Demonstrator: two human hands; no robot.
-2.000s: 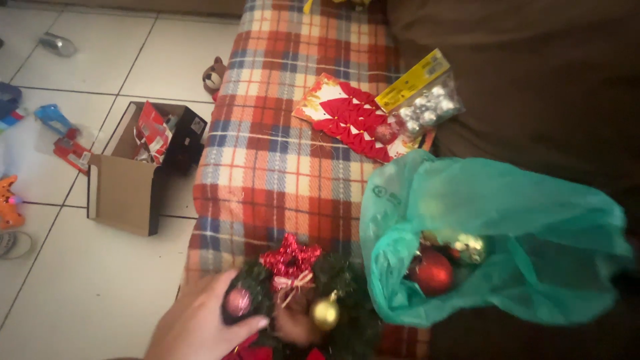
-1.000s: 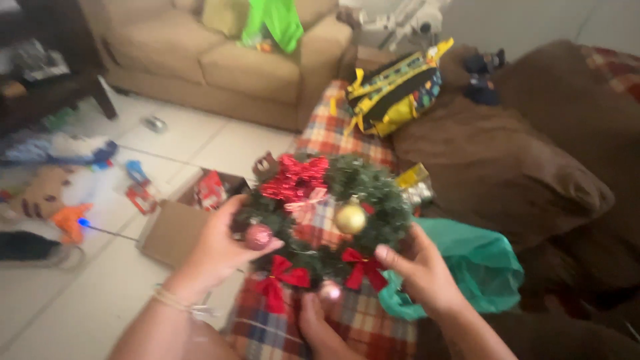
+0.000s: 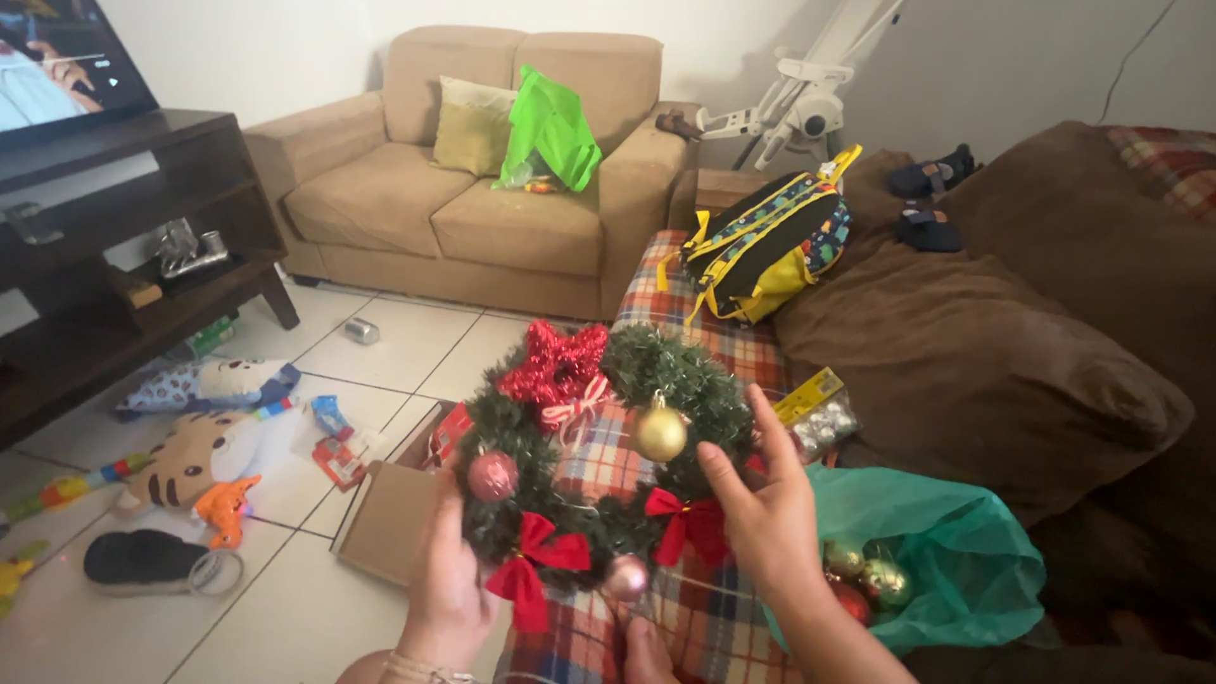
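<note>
A green artificial Christmas wreath (image 3: 698,375) is held up by its two sides above the plaid-covered seat. My left hand (image 3: 451,570) grips its left edge, below a pink bauble (image 3: 492,476). My right hand (image 3: 774,499) is at its right edge, thumb and fingers spread around the rim. On the wreath are a red tinsel star (image 3: 554,363) with a striped ribbon bow, a gold bauble (image 3: 660,432), two red bows (image 3: 537,568) and a pale pink bauble (image 3: 626,578) at the bottom.
A teal plastic bag (image 3: 959,551) with baubles lies at right, near packaged silver balls (image 3: 825,423). A backpack (image 3: 769,247) rests on the plaid cover. An open cardboard box (image 3: 385,522), toys and a shoe (image 3: 147,560) lie on the tiled floor.
The wreath, low in the view two seconds ago with one hand at it, is now raised between both hands. The view has tilted up toward the room.
</note>
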